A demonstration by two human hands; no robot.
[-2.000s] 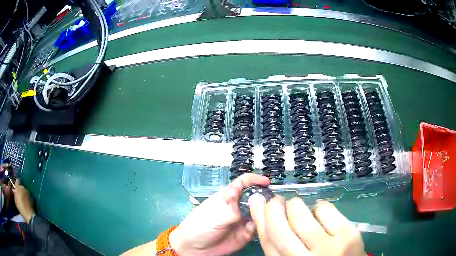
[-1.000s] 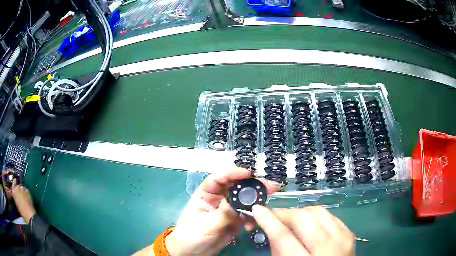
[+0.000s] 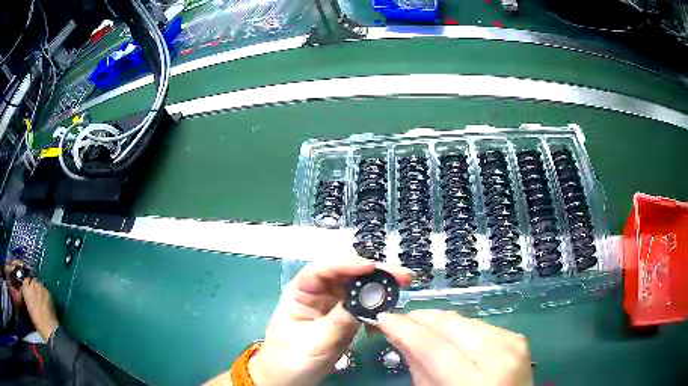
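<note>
A round black module with a silvery centre and small white dots faces me. My left hand grips it between thumb and fingers. My right hand is at the module's lower edge, its fingers closed around something thin whose tip shows at the rim; it looks like tweezers. Two loose modules lie on the green mat below, one at the centre and one partly hidden by my left hand. The clear compartment tray behind my hands holds rows of stacked black modules; the leftmost row is shorter.
A red parts bin stands right of the tray. A black fixture with looped cables is at left. Another worker's hand is at far left. Blue bins stand at the far edge. Pale metal strips cross the mat.
Since the oldest frame, the module has turned to show its face, and my right fingers have moved from over it to its lower rim. A second loose module now shows beside my left hand.
</note>
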